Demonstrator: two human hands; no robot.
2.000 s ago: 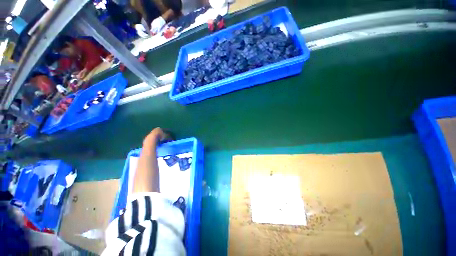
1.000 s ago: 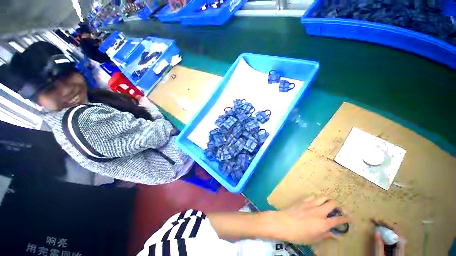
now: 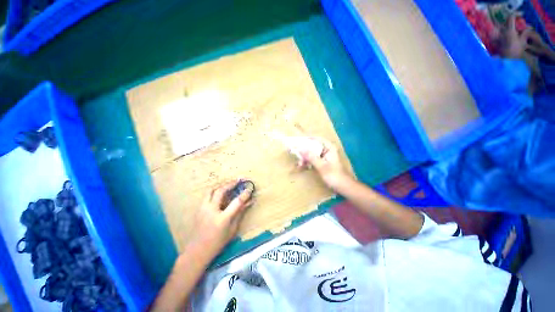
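Observation:
My left hand [image 3: 216,219] is low over the cardboard work mat [image 3: 277,207] and holds a dark looped part [image 3: 239,190] between thumb and fingers, its ring towards the right. My right hand [image 3: 325,164] is over the mat's right side and holds the white glue bottle [image 3: 304,146], its nozzle pointing up and left; the bottle is blurred and washed out. The white square pad [image 3: 198,122] lies on the mat's upper left, very bright. The left parts bin [image 3: 91,177] holds a heap of dark looped parts [image 3: 55,244] and a few apart from it.
The right bin [image 3: 389,91], lined with brown cardboard, stands at the right. Beyond it are another person's hand [image 3: 514,39] and blue sleeve, near red-pink parts [image 3: 474,21]. A far parts bin [image 3: 61,27] shows at the upper left. A white scrap [image 3: 328,78] lies on the green bench.
The view has swung right onto the mat. My left hand, at the left bin two seconds ago, holds a dark part over the mat. The glue bottle is now raised in my right hand, nozzle showing.

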